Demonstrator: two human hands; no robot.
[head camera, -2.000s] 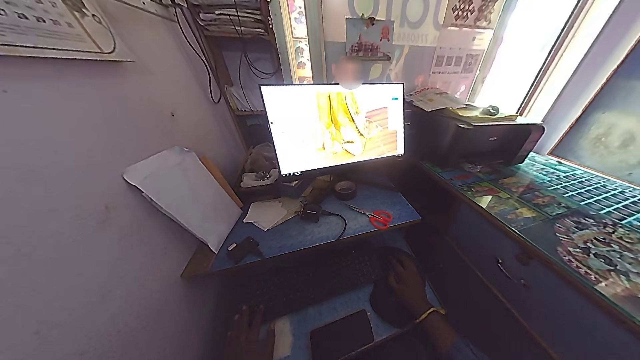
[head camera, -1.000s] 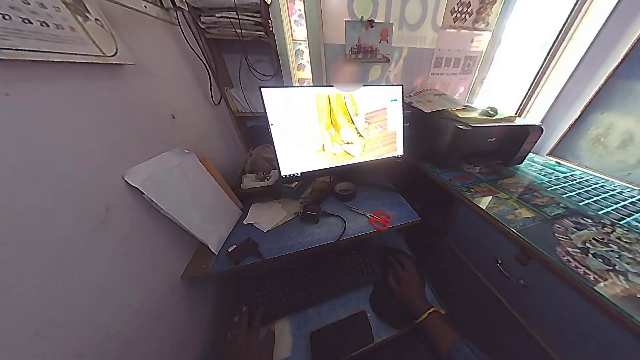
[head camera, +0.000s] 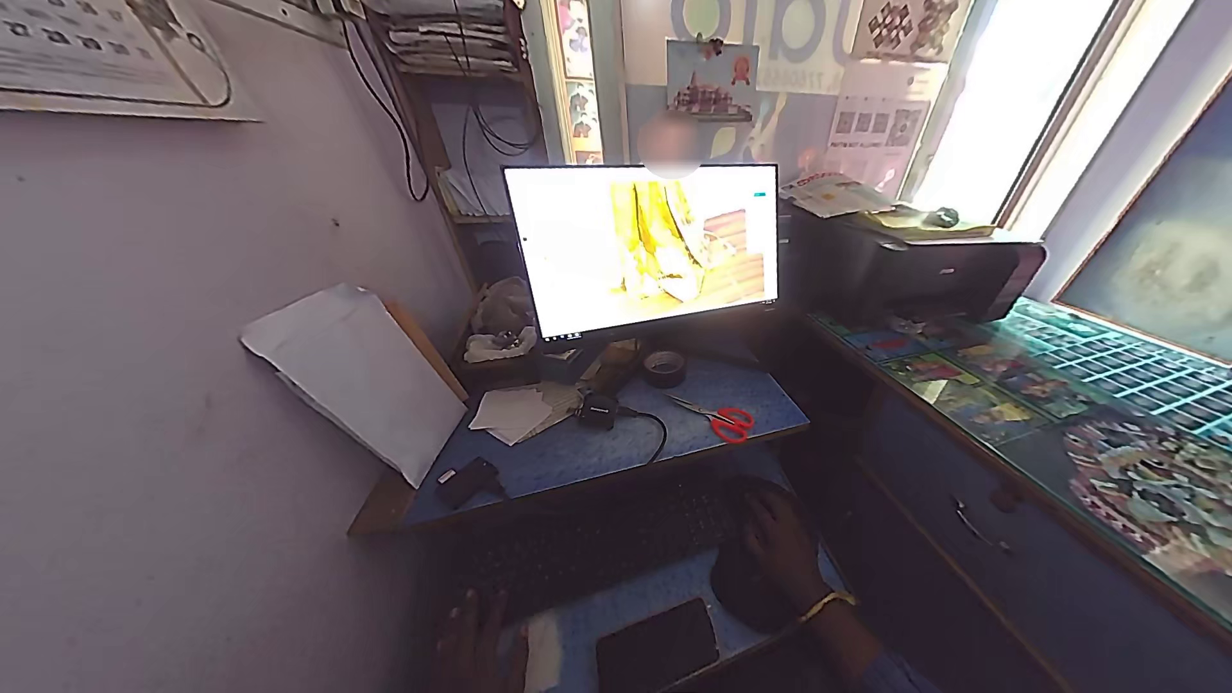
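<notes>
My right hand rests over a dark computer mouse on a black mouse pad, on the lower shelf of the desk. A yellow band circles that wrist. My left hand lies with fingers apart at the near left edge of a black keyboard, in shadow. Between the hands lie a dark flat rectangular object and a pale strip. A lit monitor stands behind, showing yellow draped cloth. The mouse itself is mostly hidden under my right hand.
On the upper blue desktop are red-handled scissors, a tape roll, a black device with a cable, papers and a black adapter. A white envelope leans at left; a printer stands on the glass-topped counter at right.
</notes>
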